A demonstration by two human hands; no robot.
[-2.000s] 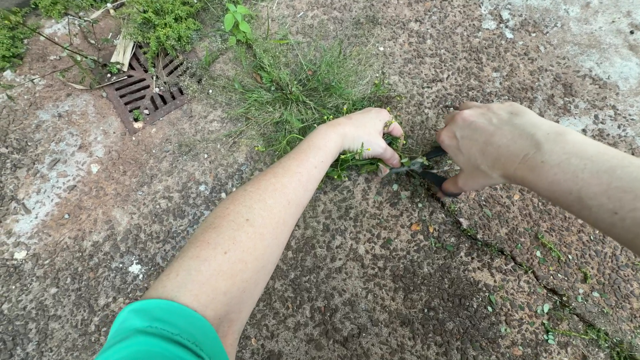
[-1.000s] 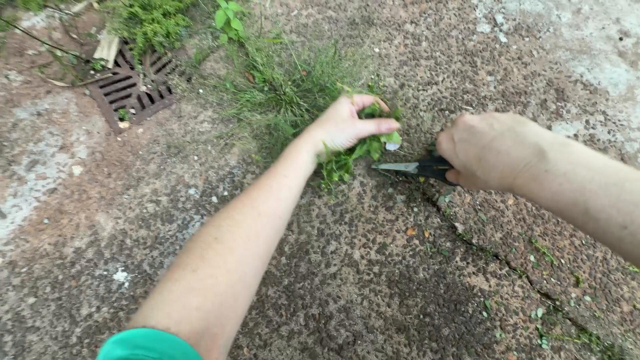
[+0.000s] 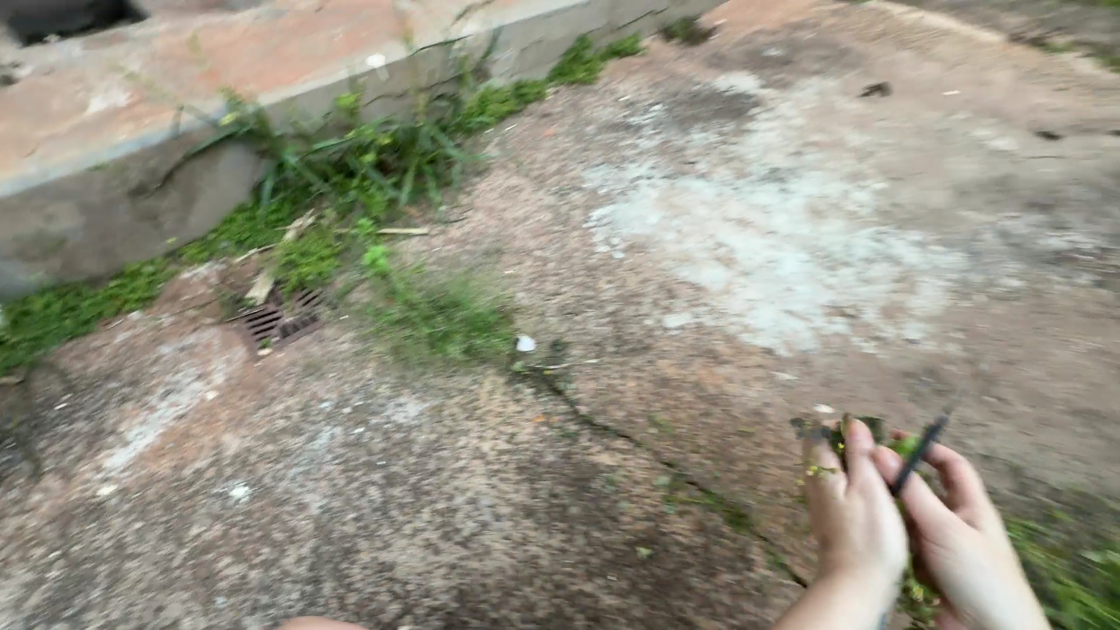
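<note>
Side by side at the lower right are my left hand and my right hand, blurred by motion. Cut green weeds with small yellow flowers are bunched in my left hand, and some greenery shows between the two hands. The dark scissors stick up at a slant from my right hand; their blades are blurred and the handles mostly hidden. A grass clump grows from the paving near the middle, left of both hands, with a small white object at its right edge.
A rusty drain grate lies at the left, below weeds along a low concrete curb. A crack runs from the grass clump toward the lower right. More grass stands at the right edge.
Both hands have come away from the grass clump to the right and closer together, with weeds and scissors in them. The view has swung widely.
</note>
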